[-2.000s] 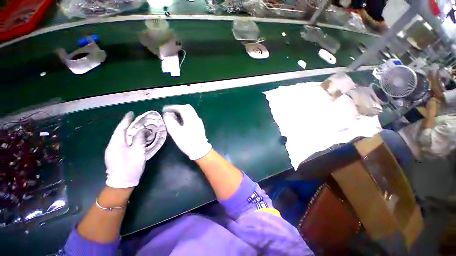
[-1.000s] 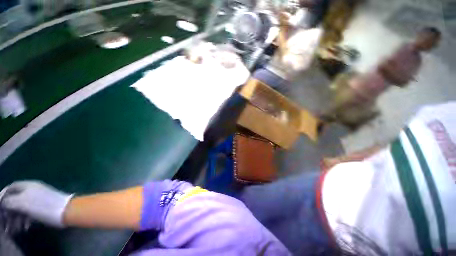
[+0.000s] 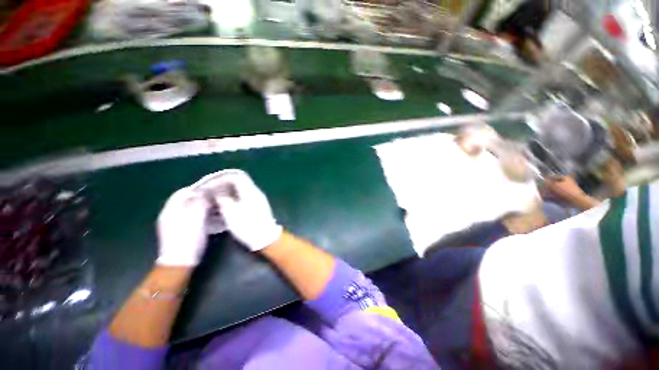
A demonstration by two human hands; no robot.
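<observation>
My left hand (image 3: 184,225), in a white glove, is closed around a round whitish casing piece (image 3: 215,219) over the green bench. My right hand (image 3: 249,211), also gloved, is against the same piece from the right, with its fingers curled over the top. The gloves hide most of the piece, and the picture is blurred. Whether a small part sits between the fingertips cannot be told. A dark-red heap of wired parts (image 3: 29,231) lies on clear plastic at the left.
Beyond the pale rail (image 3: 289,137), the green belt carries a housing with a blue piece (image 3: 166,94), a white part (image 3: 280,105) and other pieces. A white cloth (image 3: 448,191) lies at right. A person in a white and green shirt (image 3: 556,274) is close at right.
The view swung right and came back. The person in the white and green shirt is now beside the bench at right. My right hand has closed in on the casing piece. Belt items have shifted right.
</observation>
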